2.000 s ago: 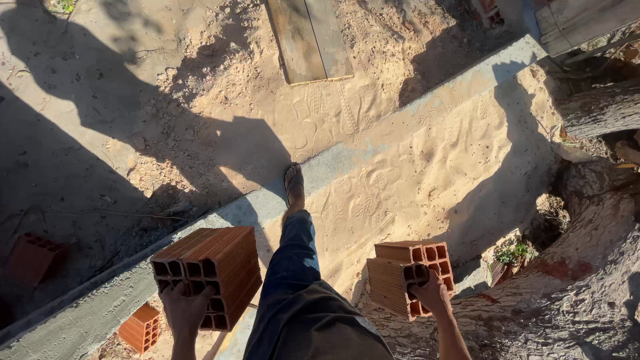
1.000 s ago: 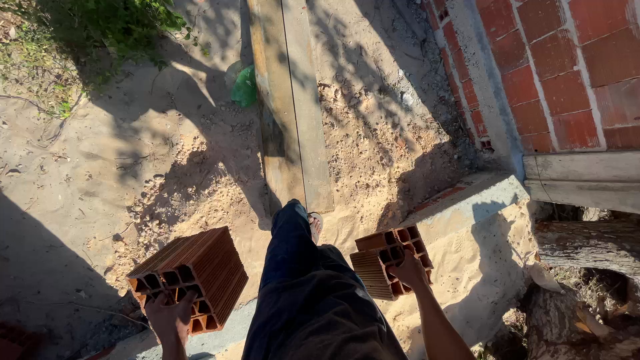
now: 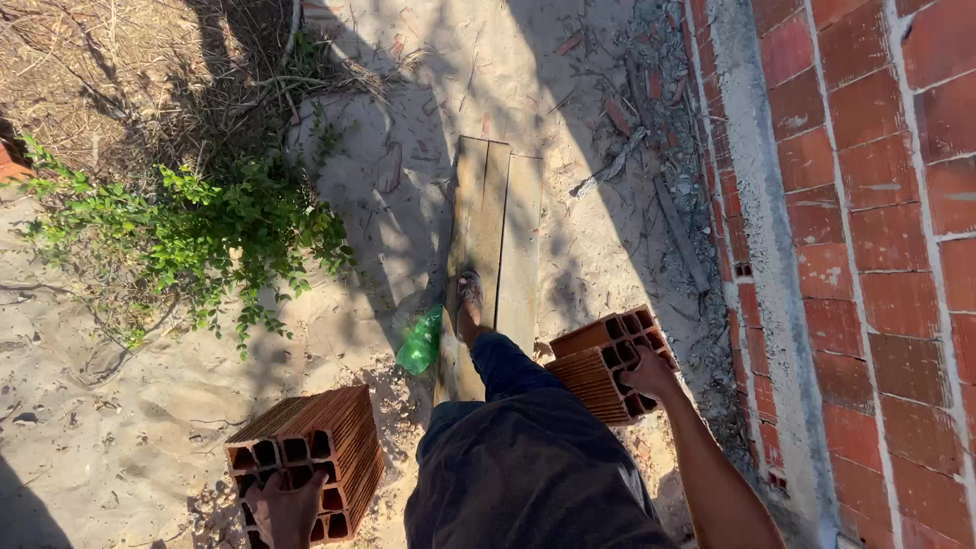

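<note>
At the lower left, my left hand (image 3: 284, 507) has its fingers hooked into the holes of hollow clay bricks (image 3: 347, 438), which it carries side by side with their ribbed sides showing. My right hand (image 3: 648, 375) grips a second load of hollow clay bricks (image 3: 591, 381) by the holes in their ends, right of my legs. Both loads hang above the sandy ground. My sandalled foot (image 3: 469, 297) is on the wooden planks (image 3: 480, 221), which lie lengthwise ahead of me. The fingertips inside the holes are hidden.
A hollow-brick wall (image 3: 831, 252) with a concrete ledge (image 3: 762, 229) runs along the right. A green plastic bottle (image 3: 421, 343) lies against the planks' left edge. A leafy bush (image 3: 221, 229) spreads at the left. Brick shards (image 3: 618, 116) and a loose wood strip (image 3: 681, 232) lie near the wall.
The view has moved forward from the concrete strip and sand to the planks, with the brick wall now along the right. Both hands have kept hold of their bricks.
</note>
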